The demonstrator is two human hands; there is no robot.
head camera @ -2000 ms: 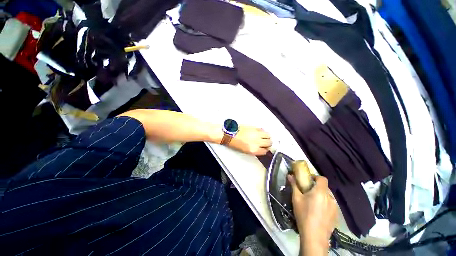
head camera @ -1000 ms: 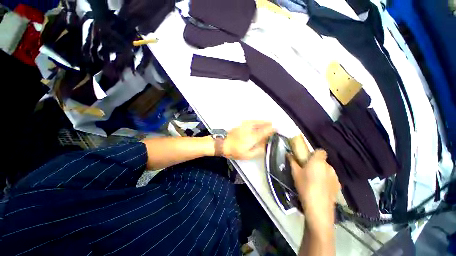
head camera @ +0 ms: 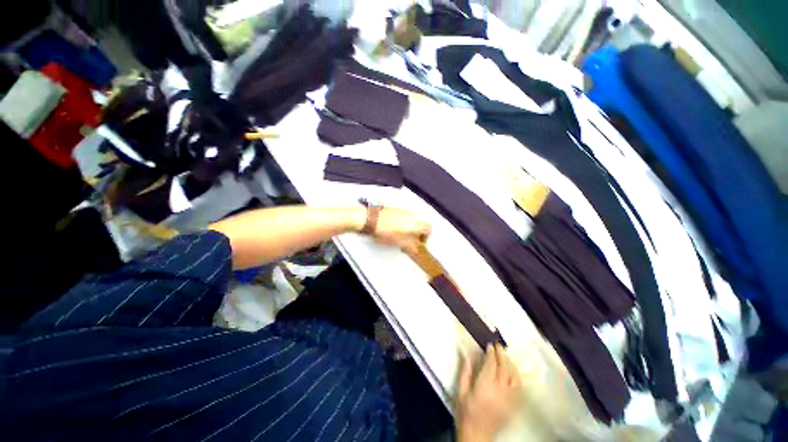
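Note:
A small dark brown strip (head camera: 464, 311) lies on the white table near its front edge. A narrow tan template (head camera: 427, 262) sticks out of the strip's upper left end. My left hand (head camera: 403, 228) has its fingers closed on the template's free end. My right hand (head camera: 491, 390) is blurred, with its fingertips at the strip's lower right end; whether they grip it or only touch it I cannot tell. The iron is not visible.
Long dark brown panels (head camera: 471, 220) run along the table beside the strip. A tan pattern piece (head camera: 530, 192) lies on a folded dark bundle (head camera: 581, 266). Black panels (head camera: 596, 183) and blue rolls (head camera: 691, 142) lie farther across. A scrap heap (head camera: 177, 138) is at the left.
My right hand has let go of the iron, which is out of sight, and is at the strip's end. My left hand now holds the exposed template. The view has shifted to show more of the far side.

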